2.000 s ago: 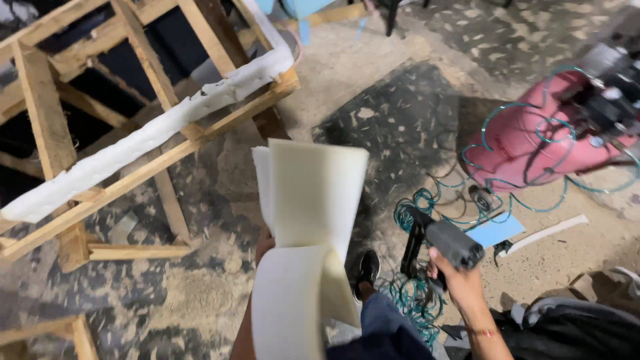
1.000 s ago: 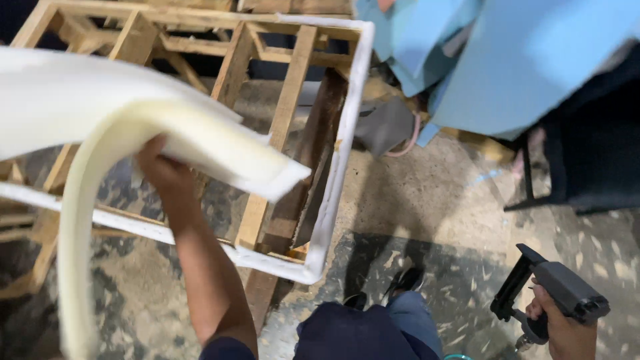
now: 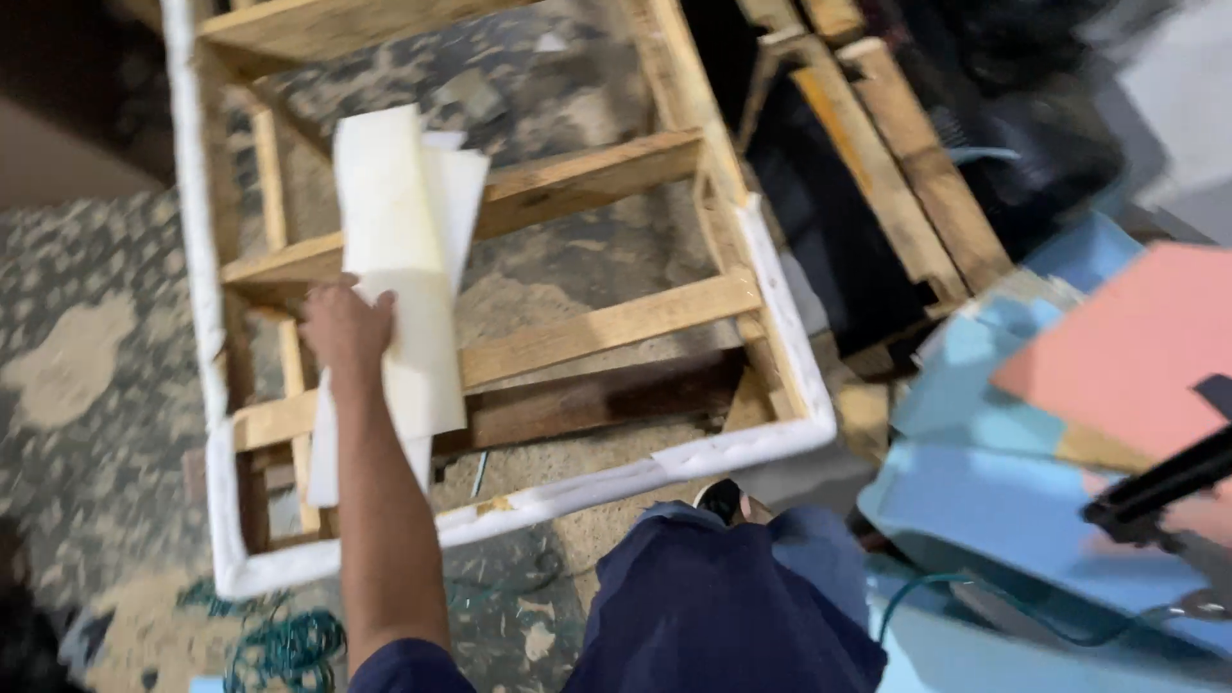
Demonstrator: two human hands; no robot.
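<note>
My left hand (image 3: 351,322) is at the left edge of several folded cream and white foam strips (image 3: 419,337), its fingers closed on them. The strips lie across the slats of a wooden furniture frame (image 3: 597,332), toward its left side. White foam padding (image 3: 626,474) wraps part of the frame's outer rails. At the right edge of the view a black pneumatic stapler (image 3: 1169,481) shows in part, held over coloured foam sheets. My right hand is outside the view.
Blue foam sheets (image 3: 1020,510) and a pink sheet (image 3: 1126,356) are piled at right. A teal air hose (image 3: 1020,621) loops by the stapler, and a tangled coil (image 3: 289,645) lies on the floor at lower left. More wooden framing (image 3: 924,164) stands at upper right.
The foam strips, held up in my left hand before, now rest on the wooden frame. My right hand, seen earlier holding the stapler, has left the view. The view has turned strongly.
</note>
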